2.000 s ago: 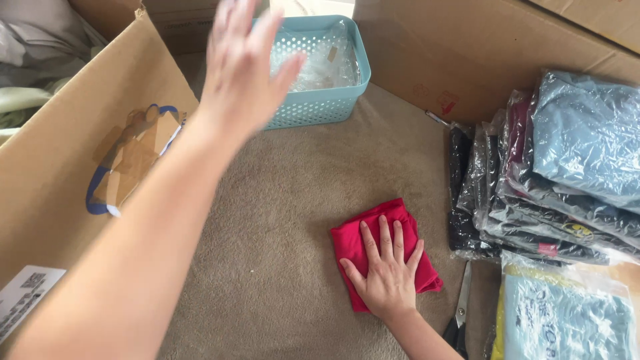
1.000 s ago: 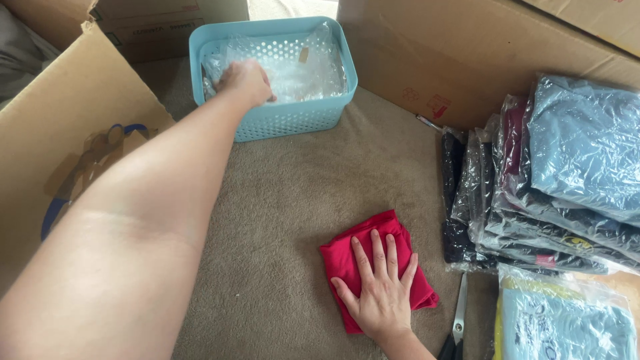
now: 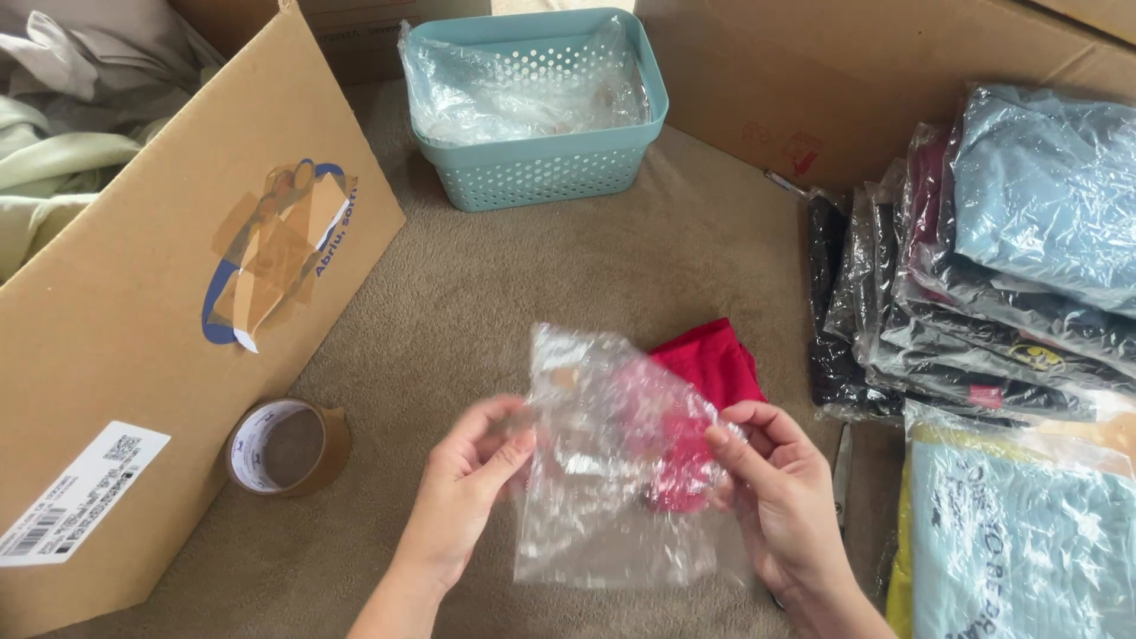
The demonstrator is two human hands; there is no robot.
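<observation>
A clear plastic bag (image 3: pixel 612 497) is stretched between my two hands, over the carpeted surface. My left hand (image 3: pixel 475 479) pinches its left edge, and my right hand (image 3: pixel 772 488) pinches its right edge. Behind and partly beneath the bag lies a folded red garment (image 3: pixel 719 359), its lower part seen through the film. A light blue perforated plastic basket (image 3: pixel 541 169) holds more clear plastic bags (image 3: pixel 524 102) at the top centre. Scissors (image 3: pixel 842 470) lie to the right of my right hand, mostly hidden by it.
An open cardboard box (image 3: pixel 160 328) with fabric inside stands at left, a roll of brown packing tape (image 3: pixel 288 446) beside it. Bagged folded garments (image 3: pixel 1047 195) are stacked at right, with a bagged light blue garment (image 3: pixel 1021 532) nearer me. Another cardboard box (image 3: pixel 852 89) stands behind.
My left hand has come back from the basket, and a clear bag is now between both hands. My right hand has left the red garment and grips the bag's edge.
</observation>
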